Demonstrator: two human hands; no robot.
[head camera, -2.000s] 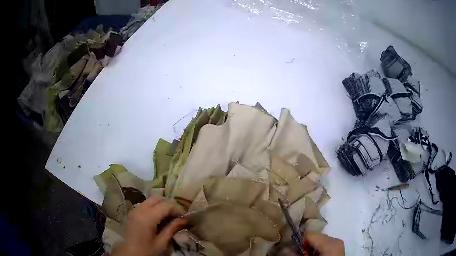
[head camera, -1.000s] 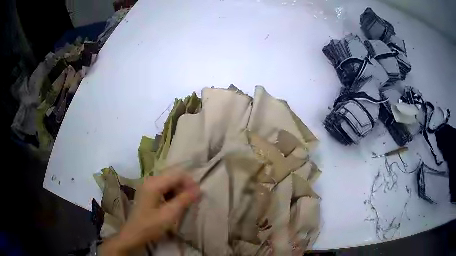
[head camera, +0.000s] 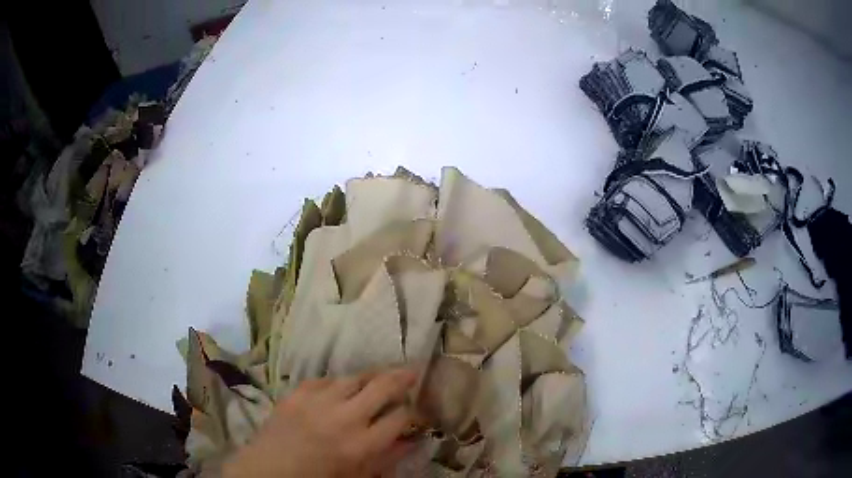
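Observation:
A large ruffled heap of beige cloth pieces (head camera: 374, 317) with stitched edges lies at the near middle of the white table. Olive pieces (head camera: 262, 303) fan out like pages along its left side. My left hand (head camera: 332, 425) is at the bottom of the picture, on top of the beige cloth, slightly blurred. Its fingertips rest at a fold of the cloth; whether they pinch it is hard to tell. My right hand is not in view, and no scissors can be made out.
Tied bundles of grey pieces (head camera: 640, 210) with dark strips stand at right. A tool with a brown handle (head camera: 733, 267) and thread scraps (head camera: 715, 364) lie near them. A heap of mixed cloth (head camera: 103, 187) is beyond the table's left edge.
My right hand and the red-handled scissors have left the view. My left hand has moved right over the cloth. Beige pieces have been folded over differently, and the view has shifted.

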